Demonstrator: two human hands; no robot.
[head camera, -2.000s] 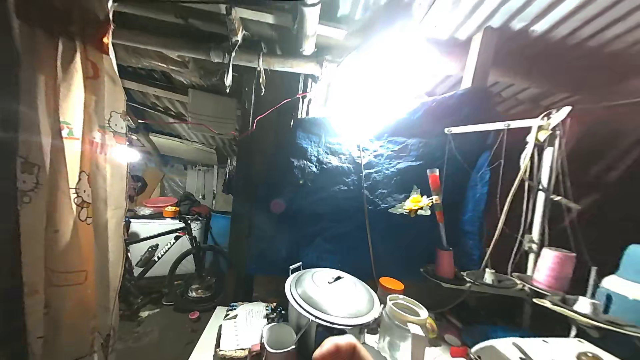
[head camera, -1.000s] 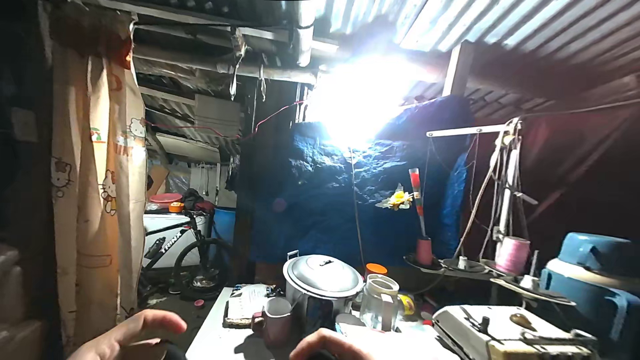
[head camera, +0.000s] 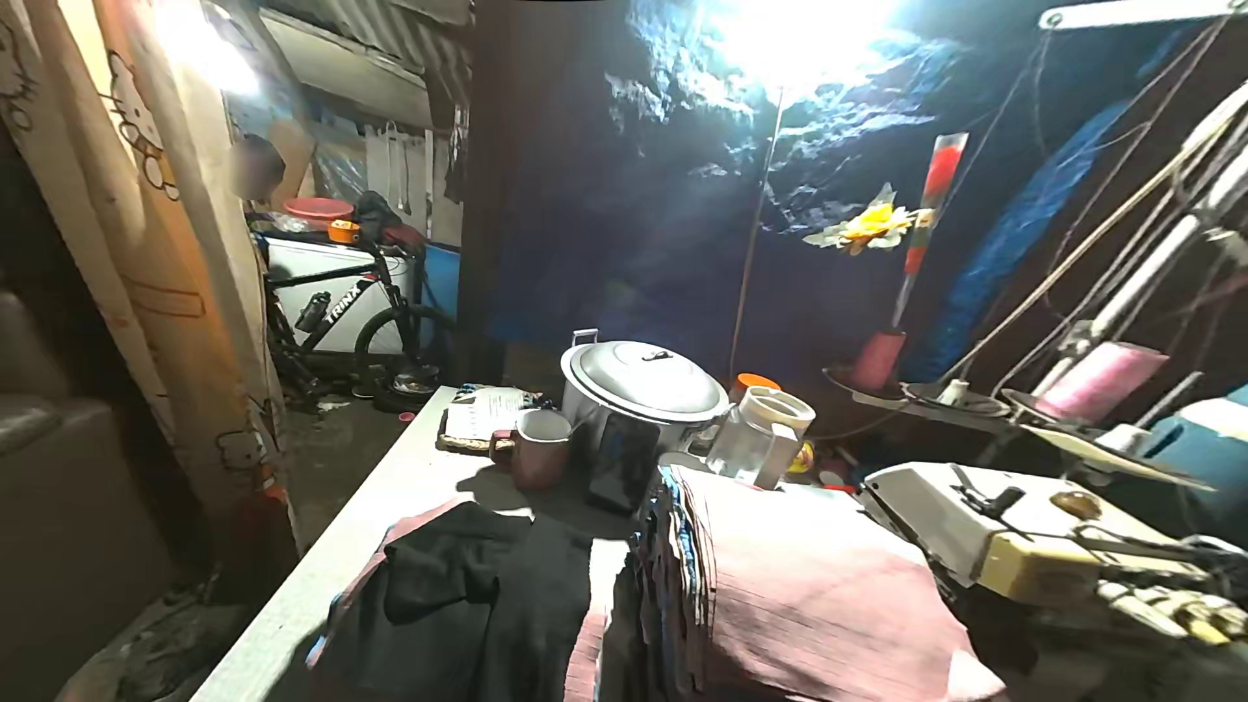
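Note:
Neither of my hands shows in the head view. A stack of pink cloth pieces (head camera: 819, 585) with dark and blue layers at its left edge lies on the white table (head camera: 390, 487). Left of it, black fabric (head camera: 468, 595) is spread, with pink and blue edges showing beneath. Behind them stand a brown mug (head camera: 541, 458), a large lidded metal pot (head camera: 634, 400) and a clear plastic pitcher (head camera: 760, 434). A sewing machine (head camera: 1024, 526) is at the right, below a cone of pink thread (head camera: 1102, 380) on a thread stand.
A printed curtain (head camera: 185, 292) hangs at the left, beside a floor passage with a bicycle (head camera: 361, 302). Papers (head camera: 485, 414) lie near the mug. A blue water jug (head camera: 1204, 439) stands at the far right, and blue tarpaulin (head camera: 624, 195) covers the back wall.
The view has tilted down, showing more of the table. Both hands, seen low in the frame one second ago, are out of view.

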